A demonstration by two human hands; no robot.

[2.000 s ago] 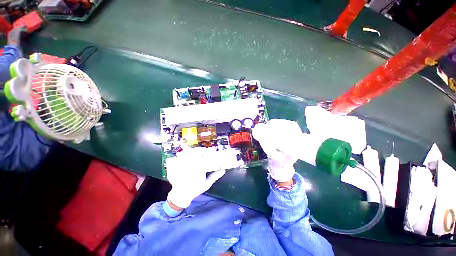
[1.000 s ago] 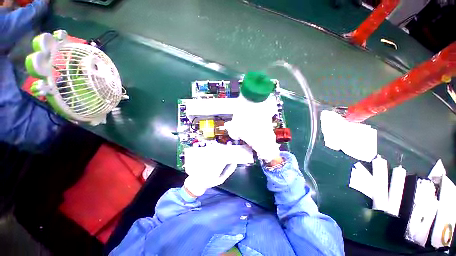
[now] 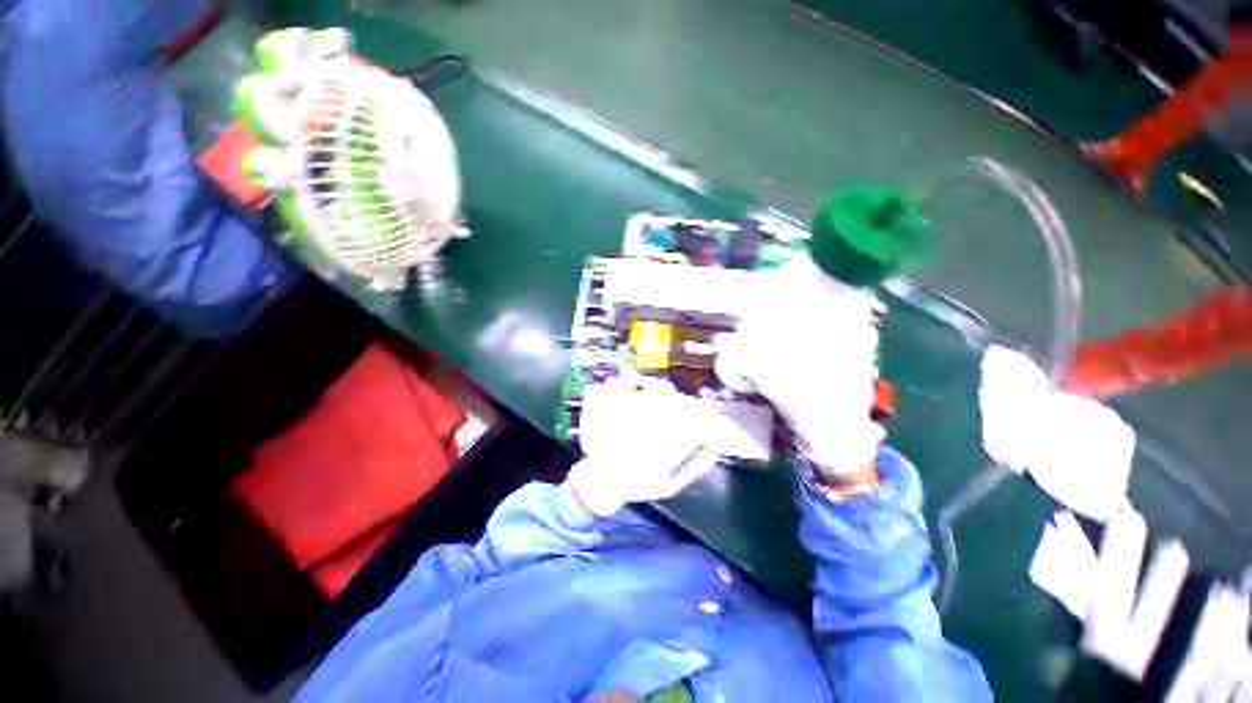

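The circuit board [image 3: 590, 330] lies on the dark-green bench in front of me, with white heatsinks, a yellow-taped transformer [image 3: 650, 345] and a red-brown coil [image 3: 883, 398] at its right edge. My gloved right hand [image 3: 803, 360] is over the board's right part, closed around the glue syringe. The syringe's green cap [image 3: 871, 234] shows above the hand, with a clear hose; its barrel and needle are hidden or lost in glare. My gloved left hand [image 3: 643, 442] lies at the board's near left edge on the front heatsink. The picture is blurred.
A white and green fan [image 3: 371, 172] stands at the left, beside another person's blue sleeve [image 3: 117, 165]. A black bin with red pads [image 3: 350, 467] is at lower left. White sheets [image 3: 1050, 426], white tubes [image 3: 1133, 577] and orange-wrapped posts [image 3: 1167, 346] are at the right.
Over two seconds, my right hand moved from the board's right edge onto it, and the syringe's green cap swung from right to above the hand. The view then shifted. My left hand stayed on the board.
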